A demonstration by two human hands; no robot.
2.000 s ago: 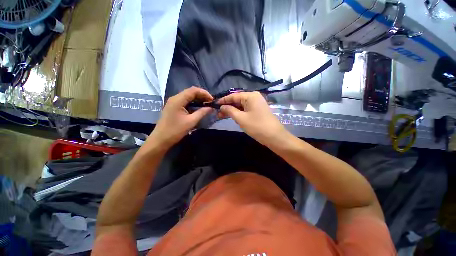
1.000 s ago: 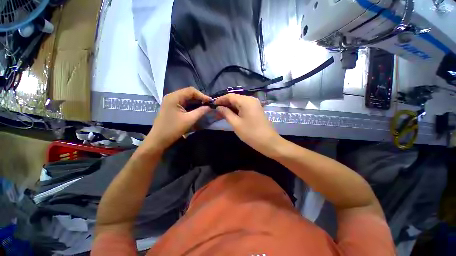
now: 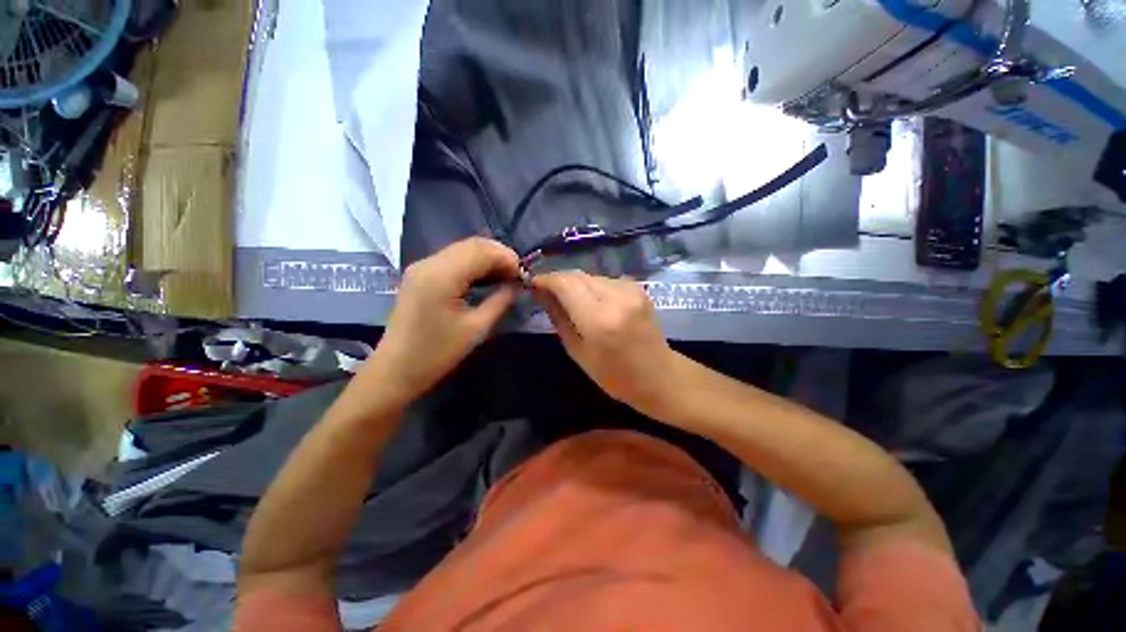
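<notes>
My left hand (image 3: 447,303) and my right hand (image 3: 605,327) meet at the table's front edge, fingertips pinching a small part of a black strap, with a small shiny bit between them. The exact piece is largely hidden by the fingers. A black strap (image 3: 753,201) runs from the hands to the right, with a small silver buckle (image 3: 580,232) on it just above my right hand. A second black band (image 3: 580,169) arches above it. Both lie over the dark grey cloth panel (image 3: 531,87).
A white sewing machine (image 3: 914,62) stands upper right. A phone (image 3: 951,195) and yellow-handled scissors (image 3: 1017,319) lie right. White sheet (image 3: 333,136), cardboard (image 3: 188,161) and blue fan (image 3: 56,49) are left. A red basket (image 3: 204,385) and grey garments (image 3: 272,457) are below.
Both hands have moved slightly down towards the table's front edge, and the fingertips have shifted on the strap, showing a small shiny bit. The buckled strap still lies to the right.
</notes>
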